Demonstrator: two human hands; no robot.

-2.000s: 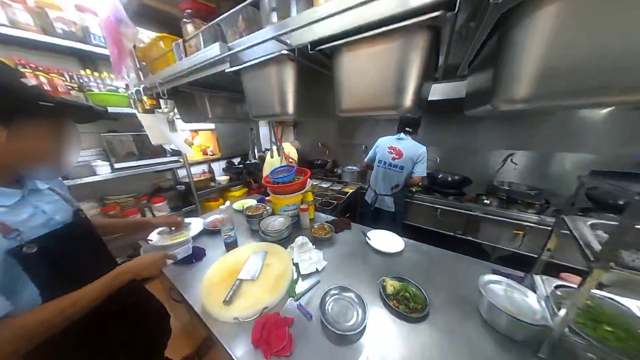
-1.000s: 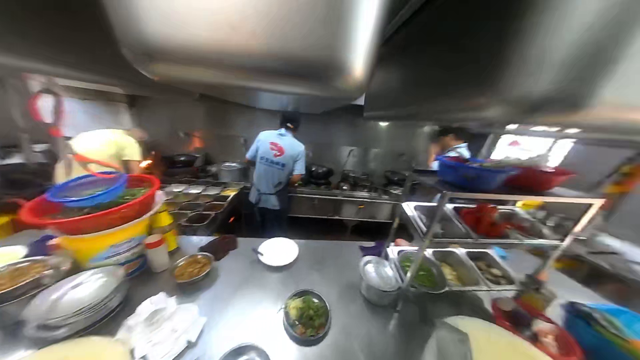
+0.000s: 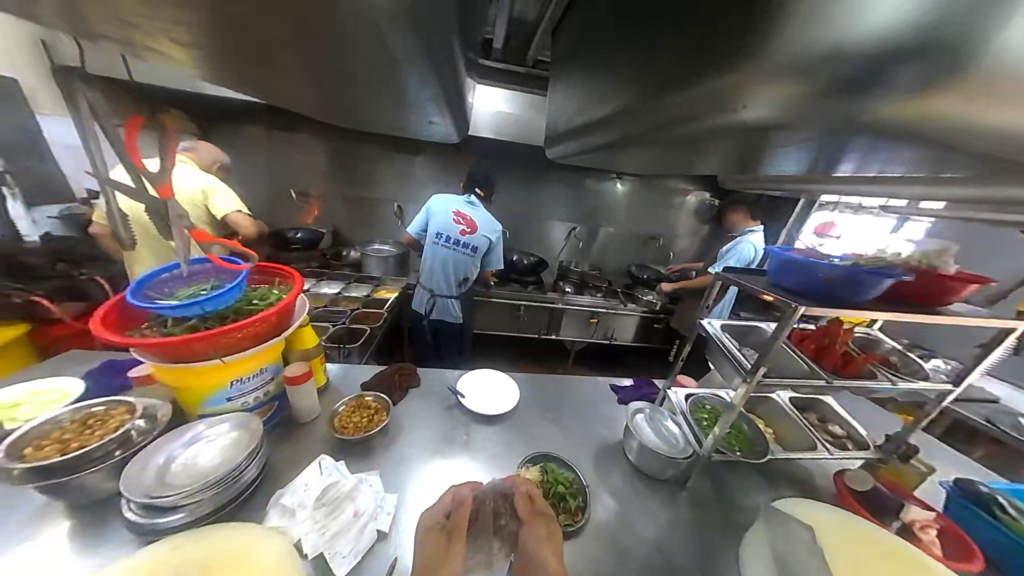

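My left hand (image 3: 445,530) and my right hand (image 3: 538,524) are together at the bottom middle, gripping a grayish, partly translucent item (image 3: 492,520) between them; whether it is a bag or food is unclear. Just behind my right hand lies a metal dish of chopped greens (image 3: 564,494) with a pale shredded heap at its left. Crumpled white printed papers (image 3: 332,512) lie to the left of my hands. Farther back on the steel counter are a white plate (image 3: 488,392) with a utensil at its edge and a metal bowl of brown bits (image 3: 361,416).
Stacked metal plates (image 3: 192,464), a yellow bucket (image 3: 232,380) and a red basket of greens (image 3: 200,328) stand left. A lidded pot (image 3: 658,436) and a metal rack (image 3: 780,344) stand right. Round boards (image 3: 860,536) edge the foreground. Several people work beyond the counter; scissors (image 3: 164,188) hang upper left.
The view has swung right from the cutting board with the cleaver. My two hands, not seen in the earlier frames, now show at the bottom with the grayish item between them.
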